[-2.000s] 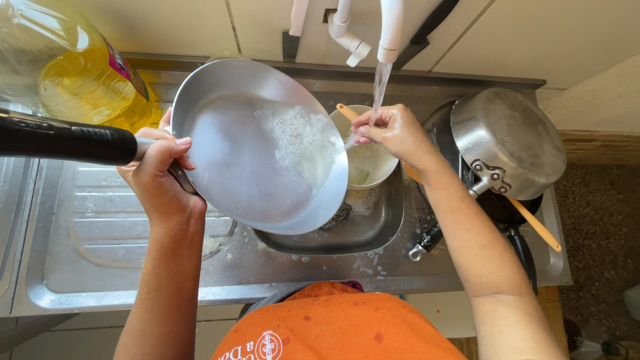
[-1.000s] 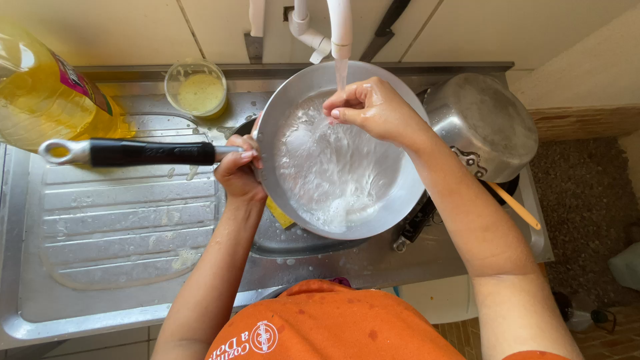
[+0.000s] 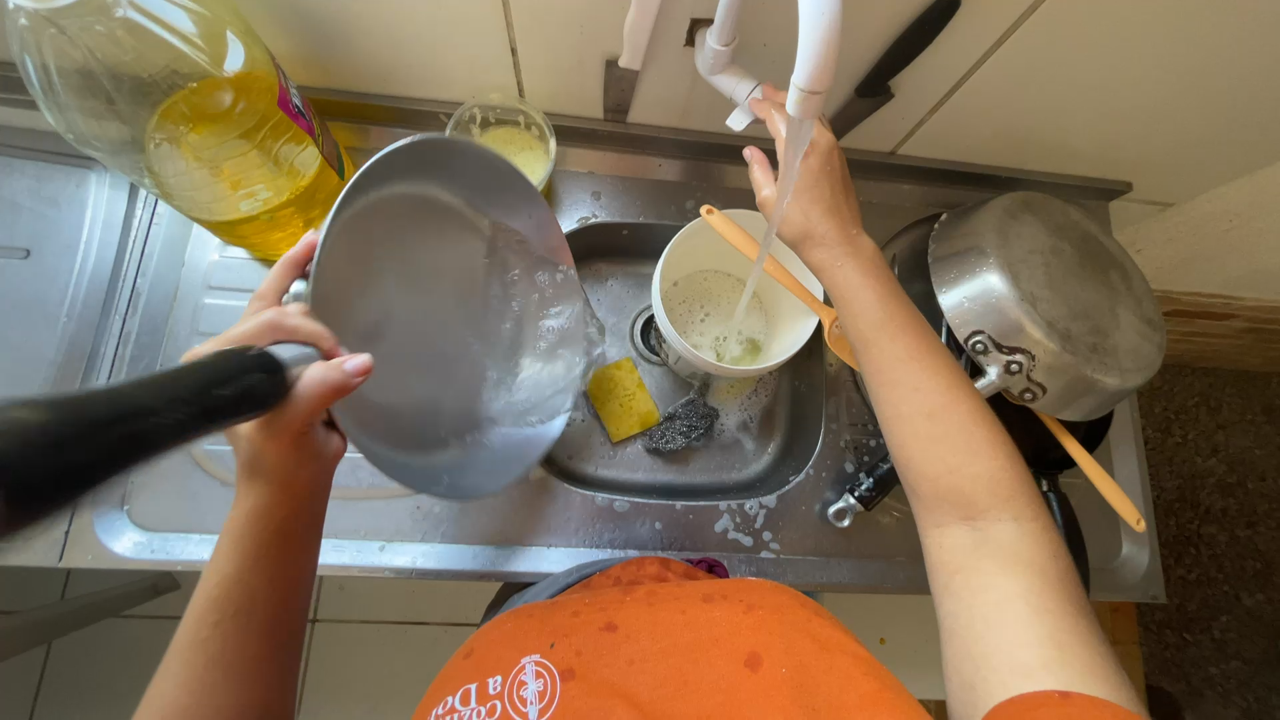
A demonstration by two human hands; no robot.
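My left hand grips a metal frying pan at the base of its black handle. The pan tilts to the right, and water runs over its lower right rim into the sink. My right hand holds nothing; its fingers are apart near the tap's white valve, contact unclear. Beside it, water falls from the white tap spout into a white plastic tub. An orange spoon lies across the tub. A yellow sponge and a steel wool scourer lie on the sink bottom.
A large bottle of yellow liquid and a small clear bowl stand behind the pan. On the right, an upturned metal pot rests on dark pans, with another orange utensil handle sticking out beneath. Knives hang on the tiled wall.
The pan has moved left from under the tap and is now tilted. My right hand has left the stream over the pan and is up beside the spout, fingers spread. The tub is in view again.
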